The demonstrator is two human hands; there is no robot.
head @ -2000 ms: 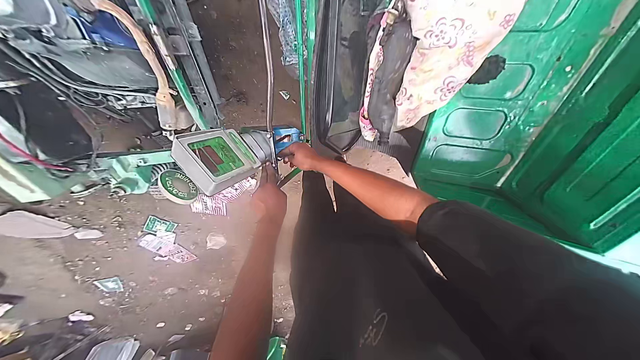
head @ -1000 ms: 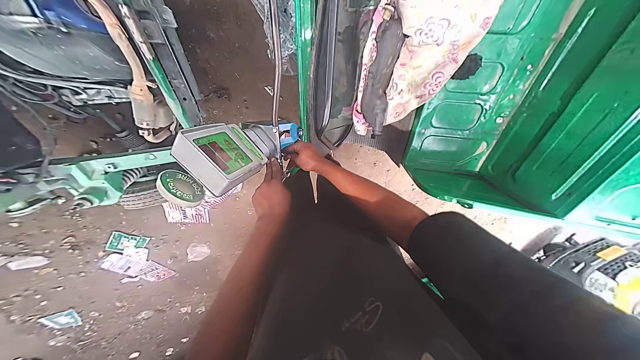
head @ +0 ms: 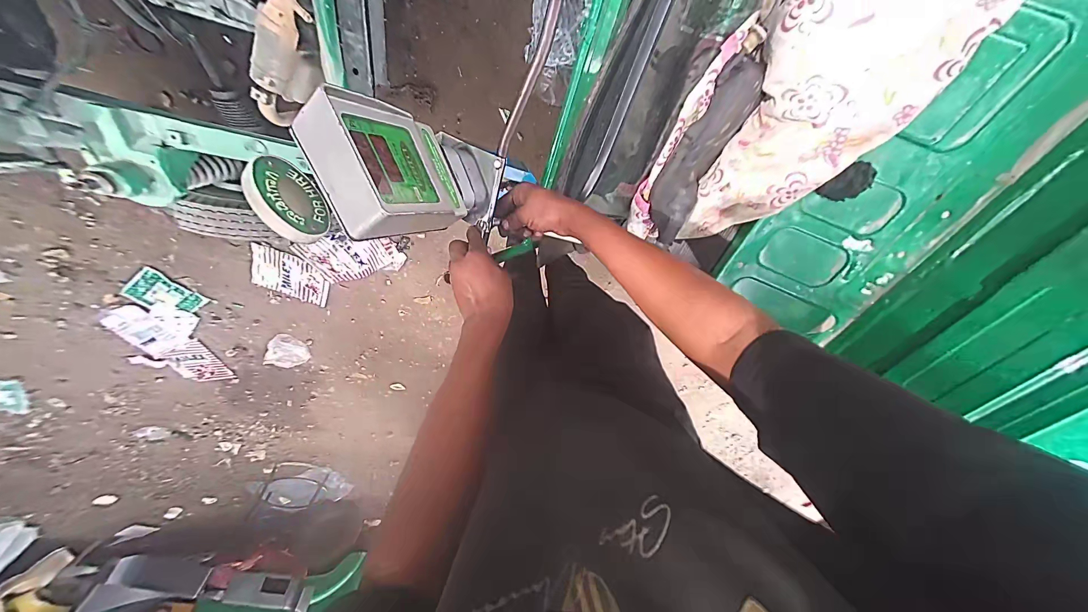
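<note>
A grey fare meter (head: 382,166) with a green face hangs tilted, a round green disc (head: 291,200) bearing writing at its lower left. At the meter's right end is a bracket with a blue part (head: 518,174), beside a bent metal tube (head: 531,85). My left hand (head: 480,276) has its fingertips pinched at the lower end of a slim metal hand tool (head: 493,200), its exact kind unclear. Just right of it, my right hand (head: 531,212) is curled close against the bracket; what its fingers hold is hidden. A short green bar (head: 514,251) lies just below the hands.
A green vehicle frame with a tyre (head: 225,217) and a coil spring (head: 217,170) is at the left. Floral cloth (head: 799,110) hangs by a green metal panel (head: 1011,255) at the right. Torn printed papers (head: 166,319) and scraps litter the dirt floor.
Both hands stay at the meter's right end throughout. The view has shifted, and dark and green objects now show at the lower left.
</note>
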